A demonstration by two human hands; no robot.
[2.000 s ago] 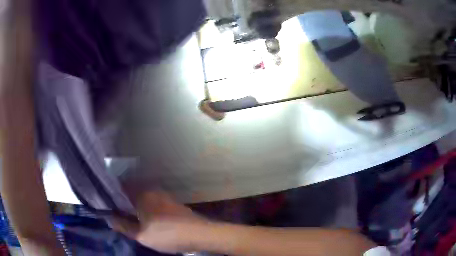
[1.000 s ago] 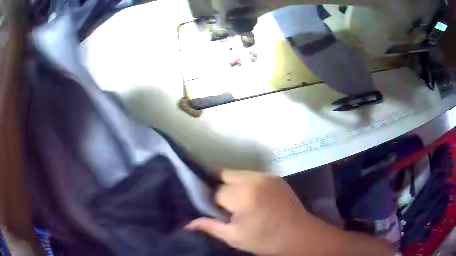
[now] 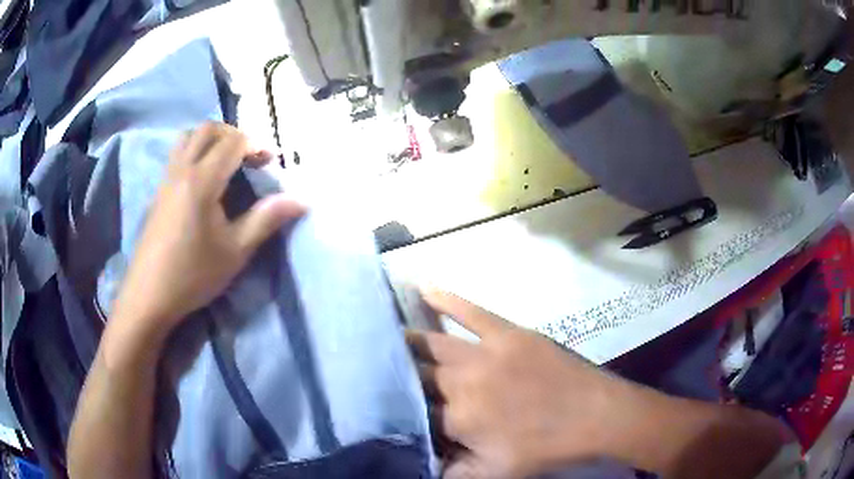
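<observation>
A grey-blue garment panel (image 3: 346, 318) with dark narrow bands lies over the table's left part, left of and below the needle area. My left hand (image 3: 192, 229) lies on its upper part, thumb and fingers apart on the cloth; whether it pinches any is unclear. My right hand (image 3: 506, 393) holds the panel's right edge near the table's front edge, its fingertips partly hidden by cloth. The presser foot area (image 3: 360, 98) of the sewing machine (image 3: 562, 23) is in bright light, with no cloth visibly under it.
Black thread snips (image 3: 669, 223) lie right of the needle on the table, touching a grey-blue rounded fabric piece (image 3: 609, 131). A red basket (image 3: 833, 327) with dark cloth is at lower right. More dark and grey-blue cloth (image 3: 47, 215) is bunched at left.
The panel has been brought up and spread out beside the machine. My left hand now rests on it. My right hand has moved slightly right, still at the cloth's edge.
</observation>
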